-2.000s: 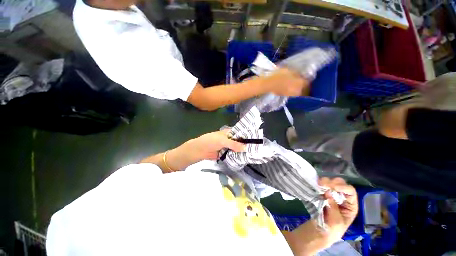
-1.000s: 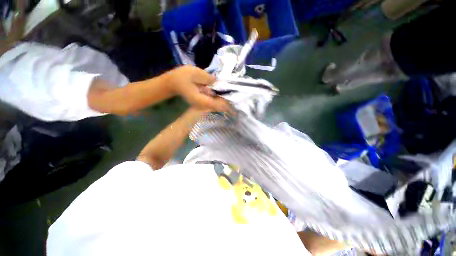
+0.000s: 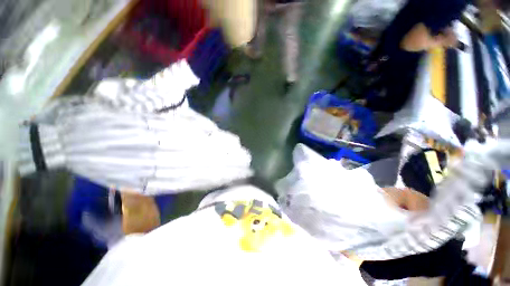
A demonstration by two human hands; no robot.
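Note:
A pale striped garment (image 3: 151, 148) spreads across the left, gathered, with a black band near its far-left end and a folded striped part with a dark edge on top. My left forearm (image 3: 140, 212) rises under it; the left hand is hidden behind the cloth. On the right, plain white cloth (image 3: 335, 204) and a bunched striped length hang around my right hand (image 3: 408, 198), which is blurred and closed on the cloth. I cannot tell whether both sides are one garment.
A blue bin (image 3: 338, 120) with items inside stands on the green floor ahead. A red bin (image 3: 173, 33) is at upper left beside a wooden table edge (image 3: 84, 61). A person in dark clothing (image 3: 400, 61) is at upper right. Cluttered cloth and dark things lie at right.
The view has swung to the right. The co-worker's white sleeve and arm are gone from view. The cloth now spreads far to the left and right, and my hands are wide apart.

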